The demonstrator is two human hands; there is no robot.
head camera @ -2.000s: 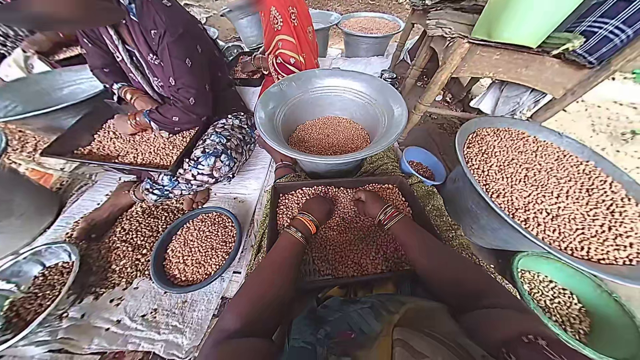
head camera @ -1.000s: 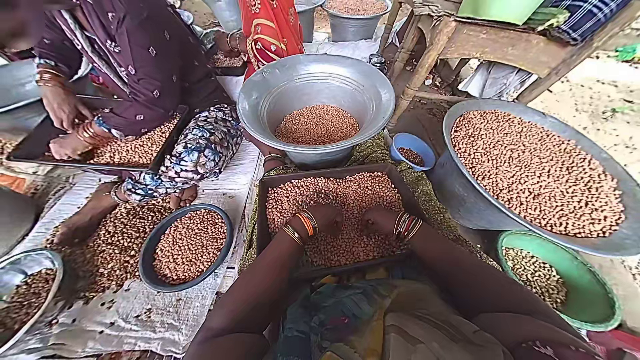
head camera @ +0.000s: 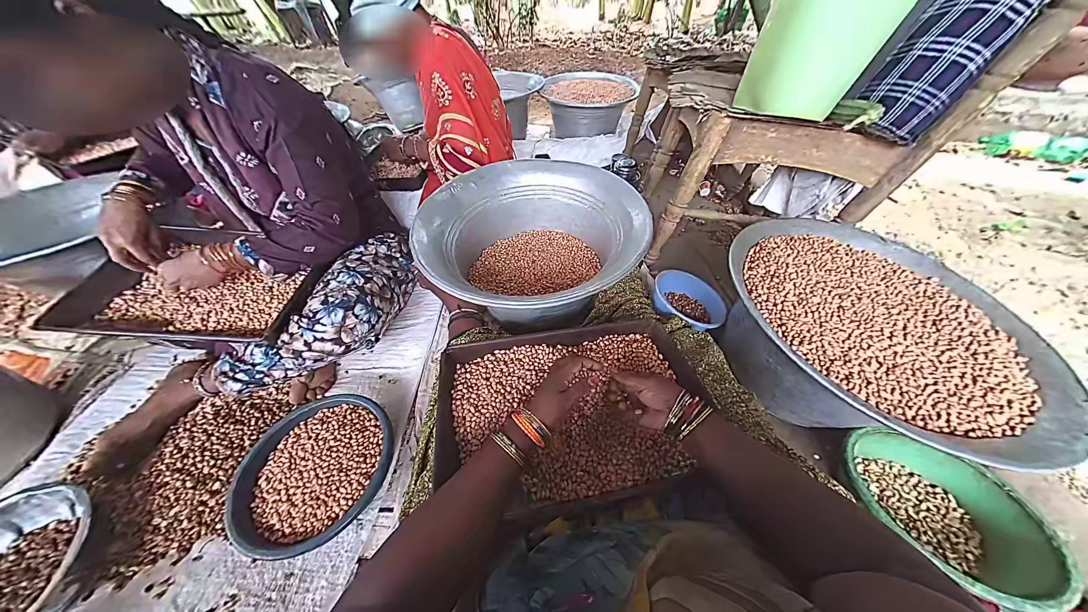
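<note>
A dark rectangular tray [head camera: 442,425] full of reddish-brown peanut kernels [head camera: 501,391] rests at my lap. Over the kernels, near the tray's middle, my left hand [head camera: 568,389] is cupped, with bangles at the wrist. Facing it from the right is my right hand [head camera: 650,395], its fingers curved inward. Some kernels lie between and against my fingers; whether either hand grips any cannot be told. Just beyond the tray stands a wide-rimmed metal basin [head camera: 531,187] with kernels in its bottom.
On the right are a large metal tub [head camera: 773,357] of peanuts, a green basin [head camera: 1020,527] and a small blue bowl [head camera: 714,310]. A grey bowl [head camera: 234,501] of kernels sits left. A co-worker [head camera: 280,161] sorts at another tray [head camera: 76,314]. A wooden chair [head camera: 790,149] stands back right.
My hands were down in the kernels and are now raised a little and turned toward each other. The co-worker's hands on the left have also shifted. The view has tilted up slightly.
</note>
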